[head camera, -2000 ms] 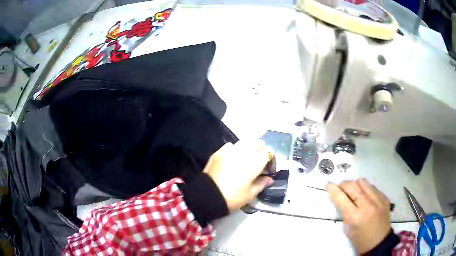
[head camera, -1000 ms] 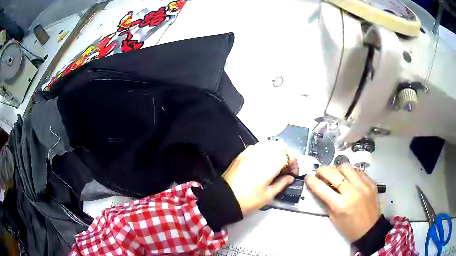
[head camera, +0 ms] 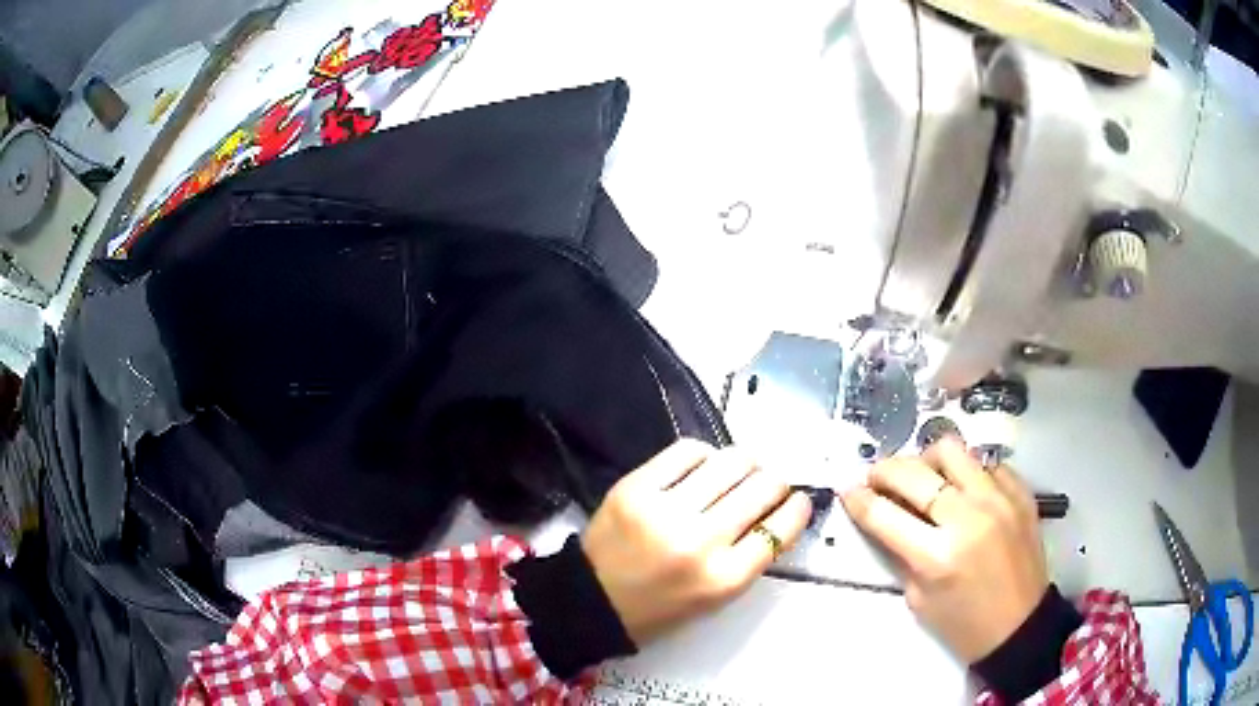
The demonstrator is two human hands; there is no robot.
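A small black folded piece point(head camera: 820, 498) shows between the fingertips of both hands, just in front of the needle area. My left hand point(head camera: 697, 535) closes on its left end, palm down. My right hand point(head camera: 955, 545) closes on its right end; most of the piece is hidden by the fingers. The sewing machine point(head camera: 1049, 179) stands behind, its head above the shiny throat plate point(head camera: 884, 400); the needle tip cannot be made out. A large black garment point(head camera: 414, 345) lies heaped left of my hands.
Blue-handled scissors point(head camera: 1212, 637) lie at the right edge. A black cloth scrap point(head camera: 1183, 411) is on the machine at right. A dark thin rod point(head camera: 1052, 505) lies beside my right hand. A cream tape roll point(head camera: 1063, 35) sits on top. Another machine point(head camera: 31, 193) stands far left.
My right hand has moved left to meet my left hand at the small black piece. My left hand has since turned flatter and drawn slightly left, covering more of the piece. The view has shifted a little.
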